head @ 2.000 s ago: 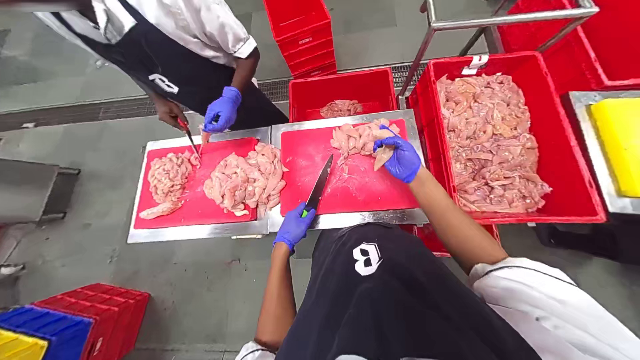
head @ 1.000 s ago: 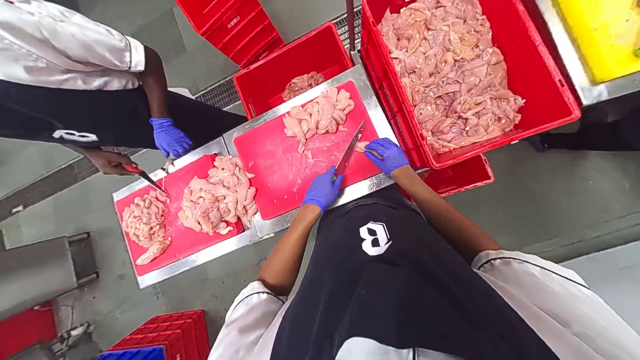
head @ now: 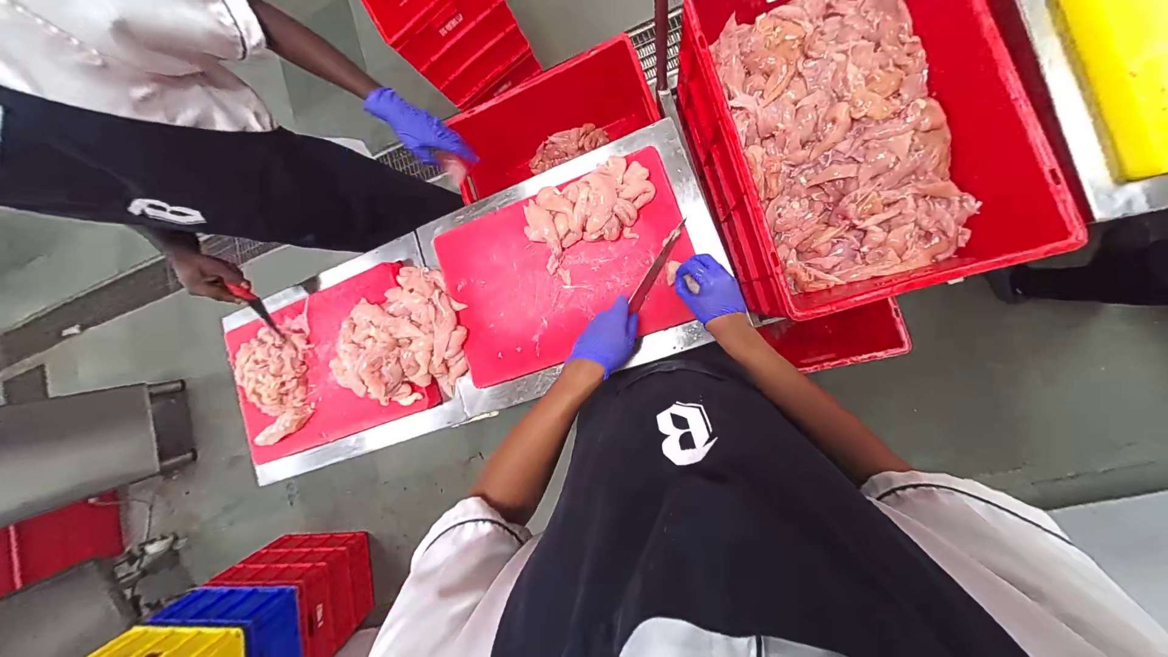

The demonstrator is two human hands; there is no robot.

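Note:
My left hand (head: 606,338), in a blue glove, grips a knife (head: 655,271) at the near edge of a red cutting board (head: 493,301); the blade points up and right over the board. My right hand (head: 709,288), also gloved, holds a small piece of raw chicken (head: 673,273) at the board's right edge, just right of the blade. A pile of raw chicken pieces (head: 591,208) lies on the far part of the board. A large red crate of raw chicken (head: 839,155) stands to the right of my right hand.
At left, a co-worker's gloved hand (head: 422,126) holds something pinkish by a red crate (head: 584,87); the bare hand holds a red-handled knife (head: 260,308) over a second board (head: 319,420) with two chicken piles. Stacked crates (head: 315,584) stand lower left, a yellow board (head: 1118,82) at upper right.
The co-worker's gloved hand has moved from the second board towards the red crate. My right hand has come from the far pile to the near right edge of my board. The view has turned.

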